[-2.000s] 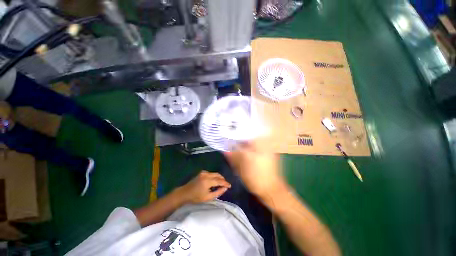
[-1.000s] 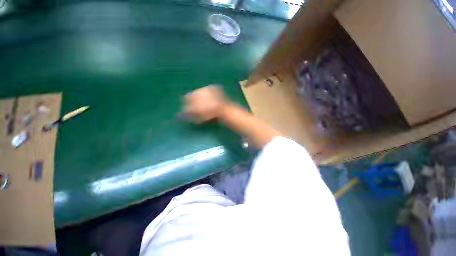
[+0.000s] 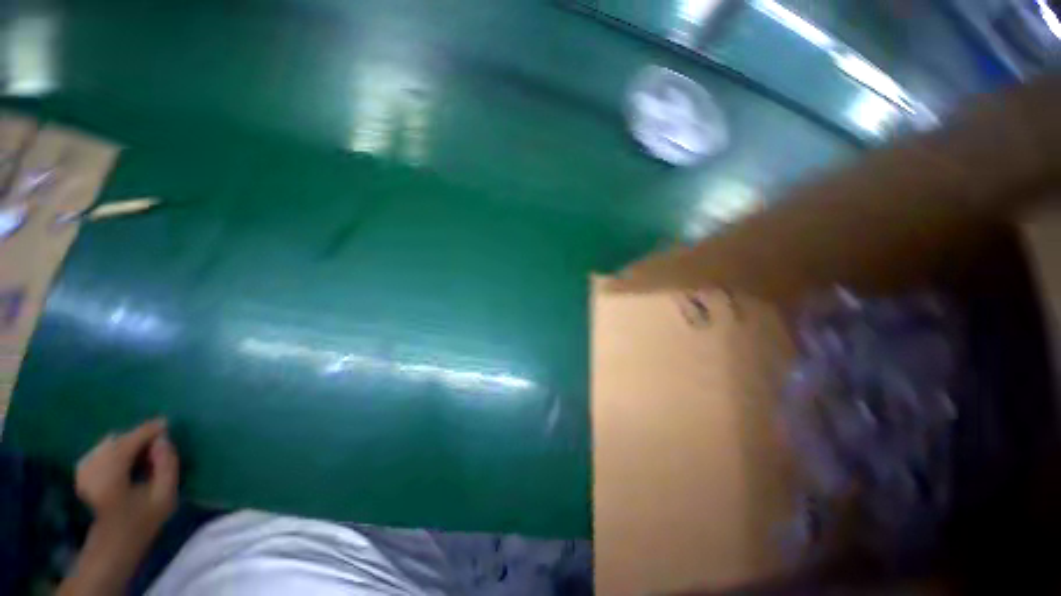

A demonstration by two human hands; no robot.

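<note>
My left hand (image 3: 128, 475) is at the lower left, by the near edge of the green belt (image 3: 349, 431). Its fingers are loosely curled, with a gap to the thumb, and nothing shows in it. My right hand is out of the picture. An open brown carton (image 3: 681, 466) stands at the right, with a heap of clear fan blades (image 3: 878, 408) inside, blurred and partly in shadow. A round whitish fan part (image 3: 675, 114) lies on the far part of the belt; blur hides its detail.
The cardboard sheet (image 3: 58, 175) is cut off at the left edge, with blurred small items on it. A thin yellowish-handled tool (image 3: 120, 208) lies across its edge onto the belt. A metal rail (image 3: 832, 52) runs along the far right side.
The view has swung right from the machine and fan housings to the carton. My right hand, earlier on a housing and then blurred over the belt, has left the picture. My left hand shows again.
</note>
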